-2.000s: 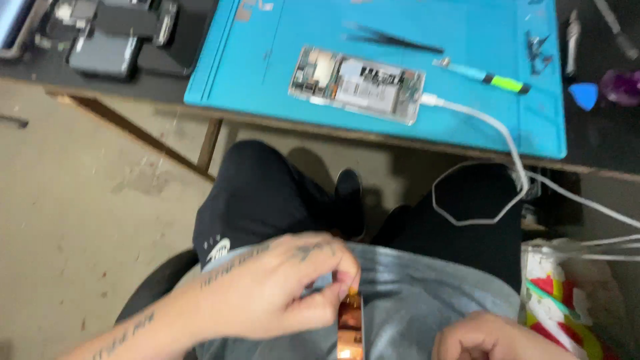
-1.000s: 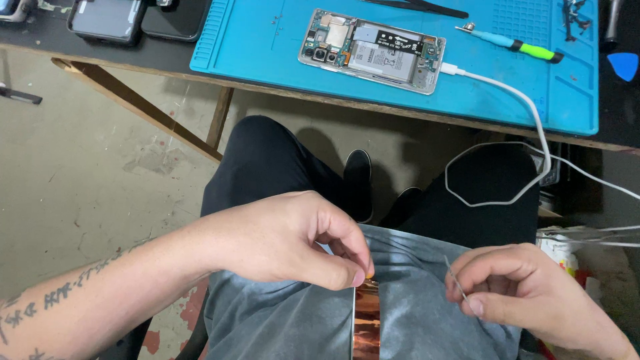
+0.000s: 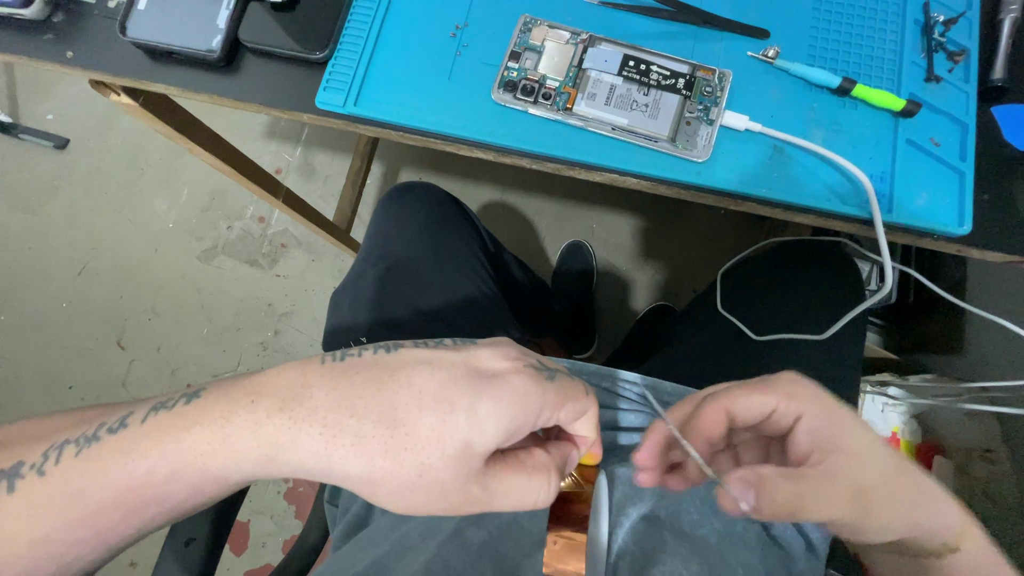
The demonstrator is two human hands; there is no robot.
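Observation:
Near my lap, my left hand (image 3: 512,448) pinches the top end of a copper-coloured flexible strip (image 3: 570,520), where a bit of yellow shows between the fingertips. A pale, rounded edge runs along the strip's right side. My right hand (image 3: 768,464) holds a thin, light strand (image 3: 680,432) between thumb and fingers, apart from the copper strip. On the blue work mat lies an opened Samsung smartphone (image 3: 612,88) with its battery and boards exposed. A white cable's plug (image 3: 740,122) meets the phone's right end.
The blue mat (image 3: 448,120) also carries black tweezers (image 3: 696,16), a blue and green screwdriver (image 3: 840,80) and small screws (image 3: 458,34). Dark phones (image 3: 184,28) lie on the table's left. The white cable (image 3: 868,184) hangs over the table edge above my knee.
My right hand has come up and inward from the lower right, and the thin strand shows more plainly in it. My left hand still pinches the copper strip's top. The view has shifted.

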